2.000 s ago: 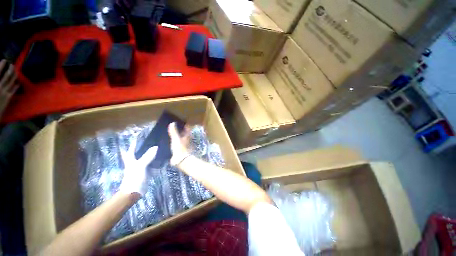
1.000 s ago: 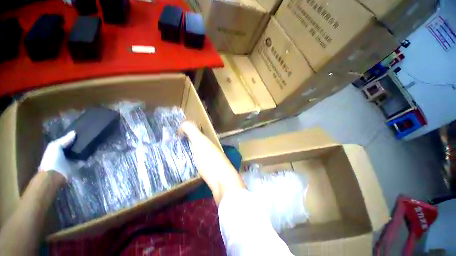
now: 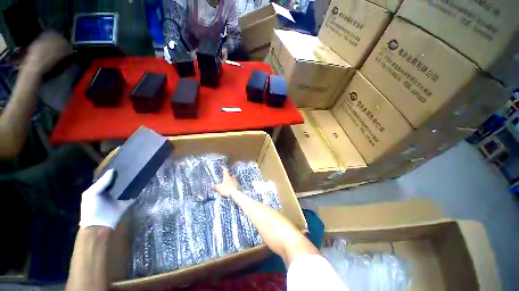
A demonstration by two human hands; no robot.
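Note:
My left hand (image 3: 104, 206), in a white glove, holds a black housing (image 3: 140, 161) tilted above the left side of the near open carton (image 3: 219, 140). My right hand (image 3: 226, 185), looking bare, is over the bubble bags (image 3: 195, 228) near the carton's middle, its fingers touching their tops. No housing shows in it; whether it grips a bag I cannot tell. The bags stand in tight rows.
Several black housings (image 3: 185, 98) stand on the red table (image 3: 227, 123) behind the carton, with white strips (image 3: 231, 109). A coworker's arm (image 3: 23, 94) is at left. Another person (image 3: 199, 23) sits across. Stacked cartons (image 3: 392, 85) stand right; a second open carton (image 3: 464, 256) is lower right.
My left hand has raised the housing from the bags to above the carton's left side. My right hand has moved from the bags' right part towards the middle. The view has tilted up.

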